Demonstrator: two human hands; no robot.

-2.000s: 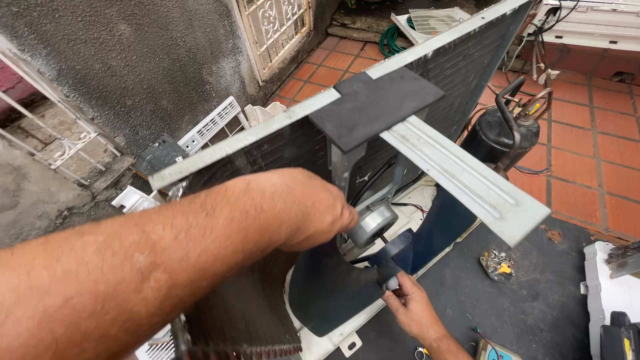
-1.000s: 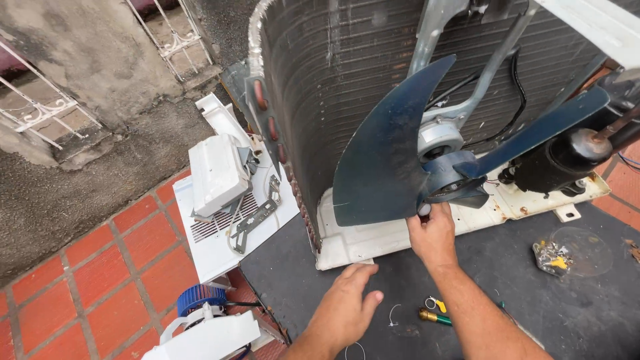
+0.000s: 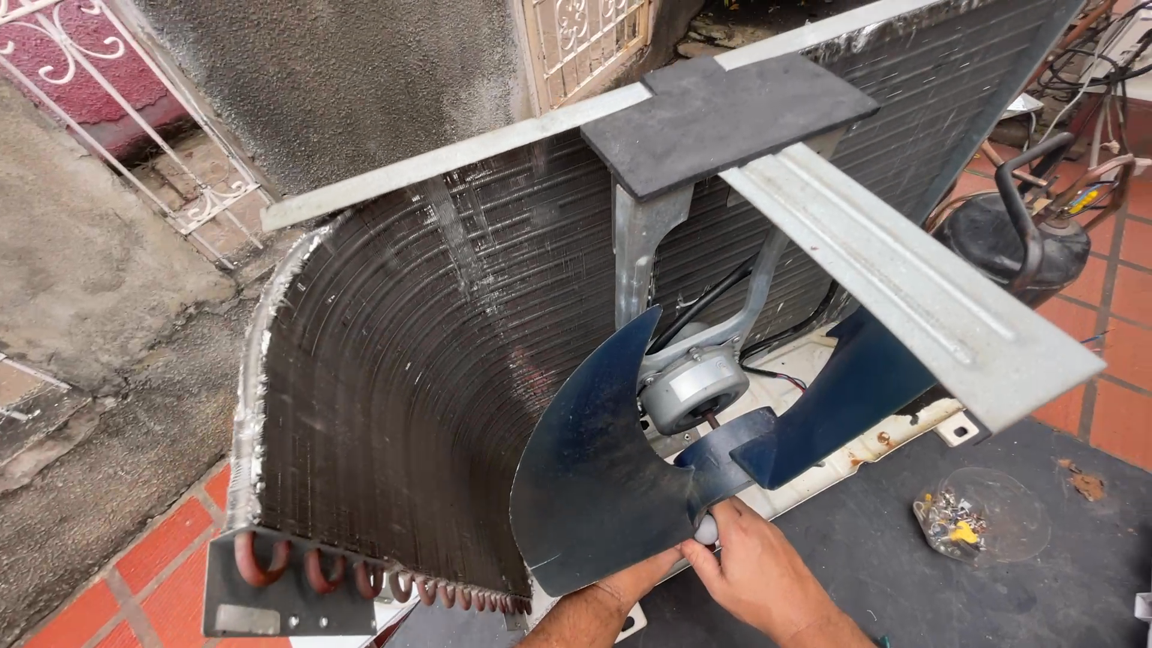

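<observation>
My right hand (image 3: 756,562) has thumb and fingers closed around a light grey round knob or cap (image 3: 706,531) at the front of the fan hub. My left hand (image 3: 630,580) reaches up below the dark blue fan blade (image 3: 594,468); its fingers are hidden behind the blade and my right hand, so its grip cannot be seen. Behind the hub (image 3: 727,450) is the silver fan motor (image 3: 695,389) with its shaft showing, carried by a metal bracket (image 3: 637,252). A curved condenser coil (image 3: 405,387) stands around the fan.
A black foam pad (image 3: 729,117) and a ribbed metal strip (image 3: 909,270) lie across the top. A black compressor (image 3: 1012,234) with copper pipes stands at right. A clear plastic tub of screws (image 3: 954,526) rests on the dark work surface (image 3: 1062,576). Copper bends (image 3: 261,560) stick out at lower left.
My left hand has moved from the work surface in front of the unit to beneath the fan blade. My right hand stays at the fan hub. The view has swung markedly.
</observation>
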